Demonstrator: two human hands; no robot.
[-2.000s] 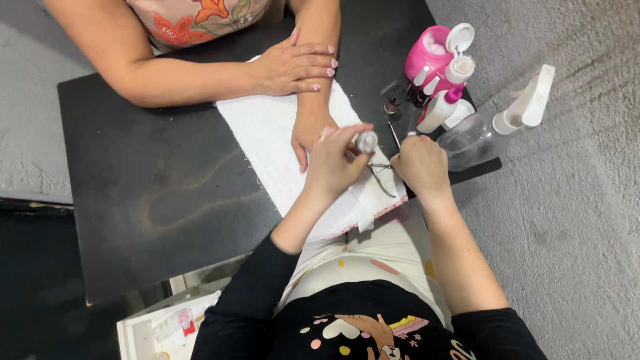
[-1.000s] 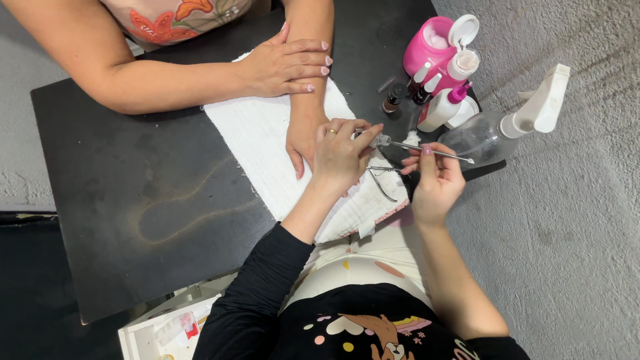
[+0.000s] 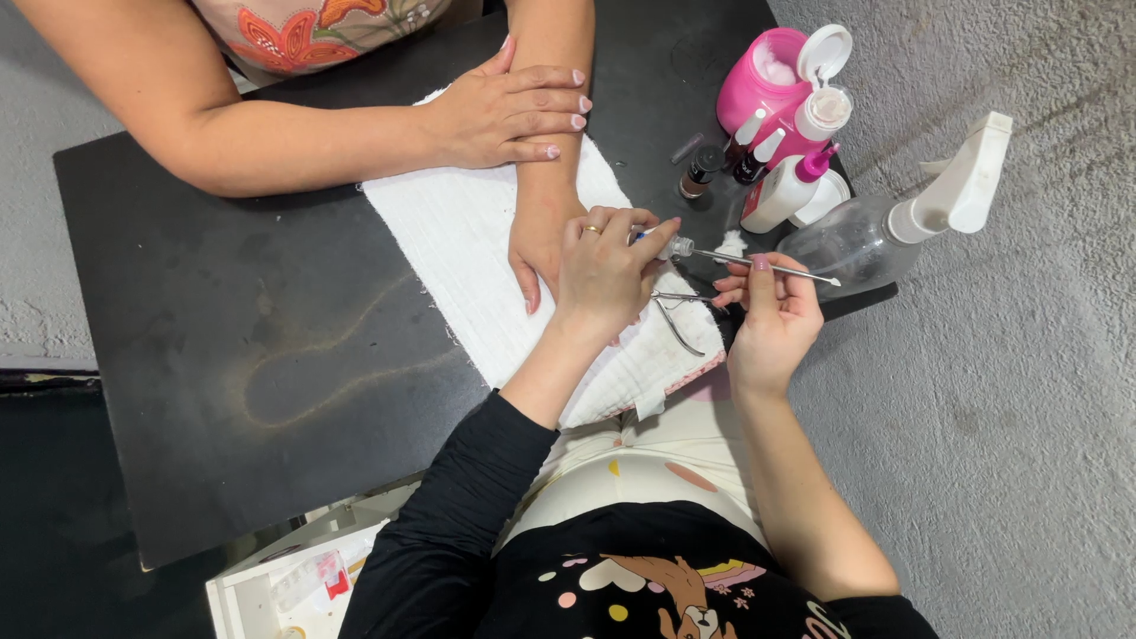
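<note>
My left hand (image 3: 608, 262) holds a small clear bottle (image 3: 676, 246) on its side, its open neck pointing right, above the other person's hand (image 3: 541, 240) on a white towel (image 3: 461, 257). In my right hand (image 3: 774, 311) is a thin metal manicure tool (image 3: 799, 272); one tip is at the bottle's neck, the other points right. Metal cuticle nippers (image 3: 679, 327) lie on the towel below my left hand, their far end partly hidden near my right fingers. A bit of white cotton (image 3: 731, 247) rests on the table between the bottle and the spray bottle.
A pink container (image 3: 745, 93) of cotton, nail polish bottles (image 3: 701, 170), a white squeeze bottle (image 3: 781, 197) and a clear spray bottle (image 3: 856, 244) crowd the right end of the black table (image 3: 195, 293). The person's other hand (image 3: 506, 115) rests on their forearm. Below is an open drawer (image 3: 266, 586).
My right hand was low beside the towel's right edge two seconds ago; it now holds the metal tool up at the bottle's neck. The small bottle has tipped to point right.
</note>
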